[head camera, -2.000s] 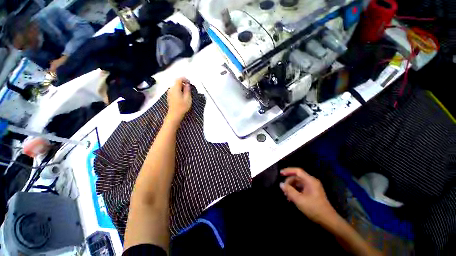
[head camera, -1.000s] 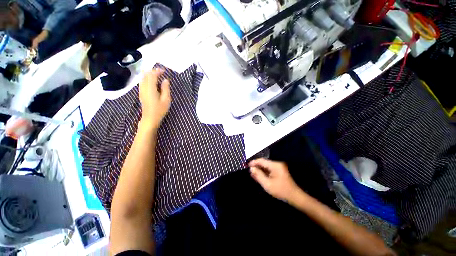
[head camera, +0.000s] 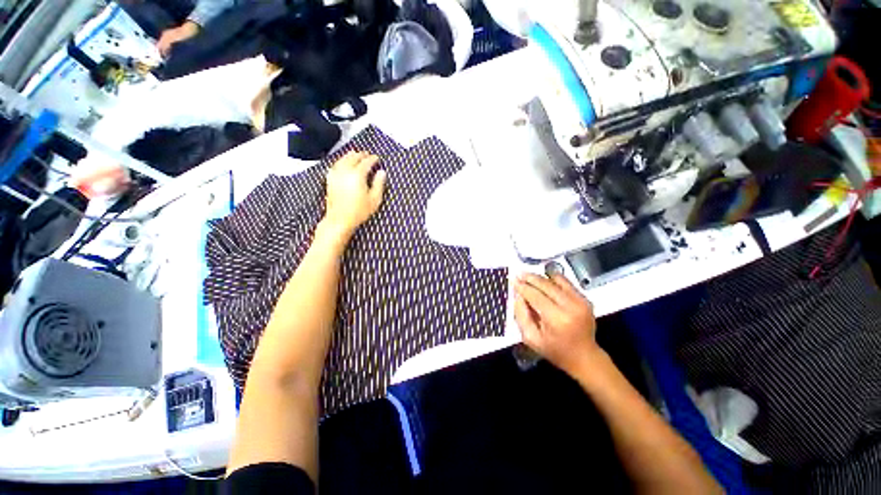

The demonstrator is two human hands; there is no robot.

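A dark garment piece with thin pale stripes (head camera: 415, 261) lies spread on the white table (head camera: 454, 358), with curved cut-outs on its right and lower edges. My left hand (head camera: 354, 189) rests on its upper part, fingers slightly bent, palm down. My right hand (head camera: 555, 314) is at the table's front edge, just right of the piece's right edge, fingers close together; whether it grips anything cannot be told. The overlock machine (head camera: 667, 106) stands to the right, its silver cloth plate (head camera: 570, 237) beyond my right hand.
Striped cloth (head camera: 782, 358) hangs in a heap at the lower right. A red spool (head camera: 829, 100) stands right of the machine. Black cloth pieces (head camera: 319, 72) lie beyond the table. A neighbouring machine's grey vented end (head camera: 77, 334) is at the left. A person's hand (head camera: 178, 37) shows at the upper left.
My right hand has moved from below the table edge up onto it, beside the piece's right edge. My left hand has stayed on the cloth. The camera view has shifted.
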